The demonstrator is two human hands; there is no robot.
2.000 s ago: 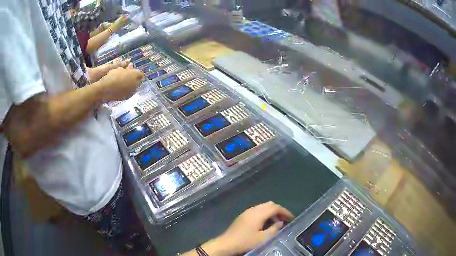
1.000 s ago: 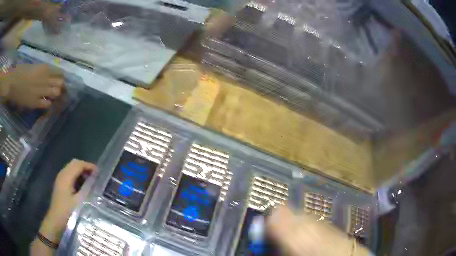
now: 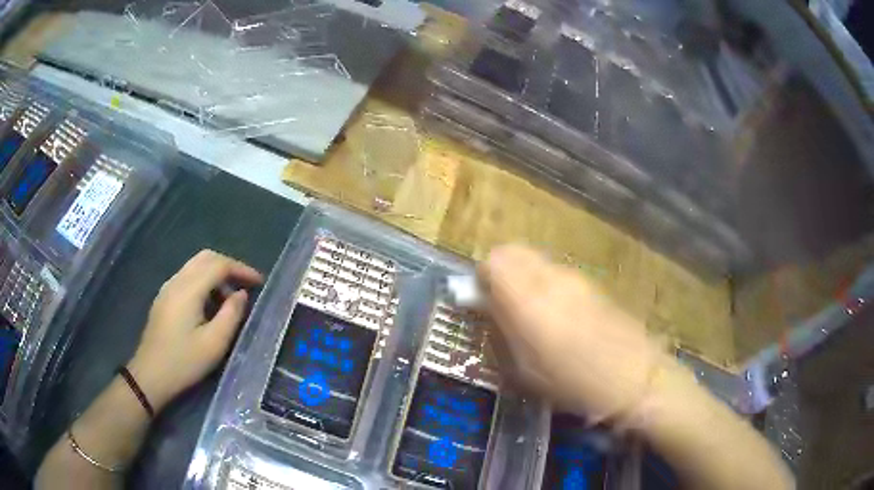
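Observation:
A clear blister tray holds keypad phones with black screens and blue writing. One phone lies in the left pocket; a second phone lies beside it. My right hand is blurred and over the tray. It pinches a small white wad at the top of the second phone's keys. My right forearm and hand hide part of the pockets to the right. My left hand rests at the tray's left edge on the dark green mat, thumb and fingers apart, holding nothing visible.
Another filled tray is at the left, with one white-looking phone surface. Behind are a pale metal edge, a grey board with clear plastic pieces, and bare wood. A brown box stands at right.
The view has swung from the left tray to this one. Since a second ago, my right hand has moved from the third phone to the second phone's keys. The other person's hand at left is gone.

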